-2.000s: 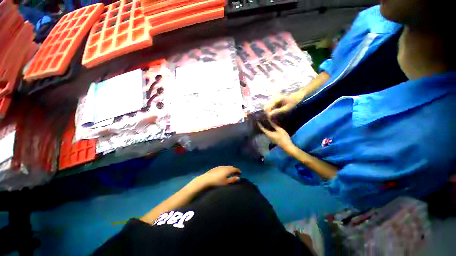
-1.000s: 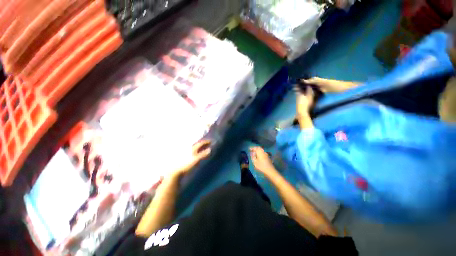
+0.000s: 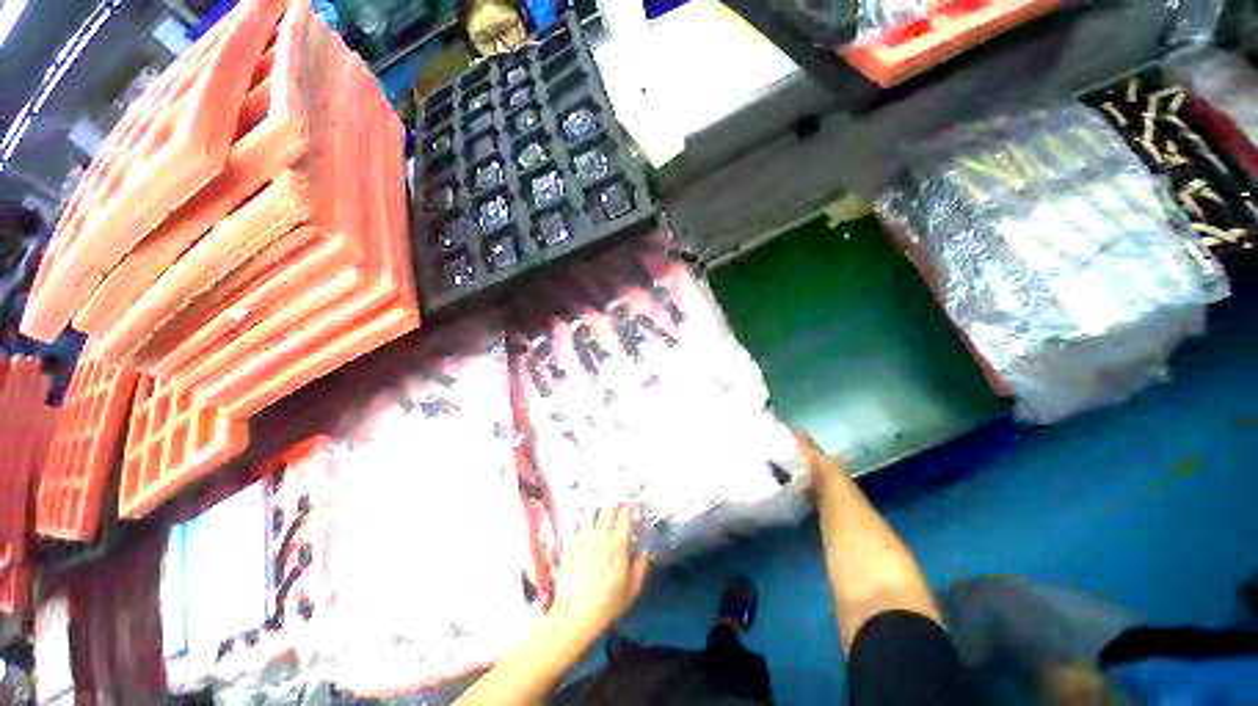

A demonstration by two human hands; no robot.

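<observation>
A film-covered tray with dark parts showing through lies on the bench in front of me, strongly glared. My left hand lies on the film at its near left corner, fingers extended. My right hand is at the tray's right edge; its fingers are mostly hidden, so its grip cannot be told. Another film-covered tray stands directly to the left, with a glared white sheet on top. A smaller white sheet lies further left beside dark strap-like parts.
Orange foam trays are stacked at the back left. A black pocketed tray holds small dark parts. A green bench surface shows on the right, then another film-wrapped stack. Blue clothing shows at the lower right.
The view has swung along the bench. Both my hands have moved from over the floor and bench edge onto the tray. The person in blue has mostly left the view.
</observation>
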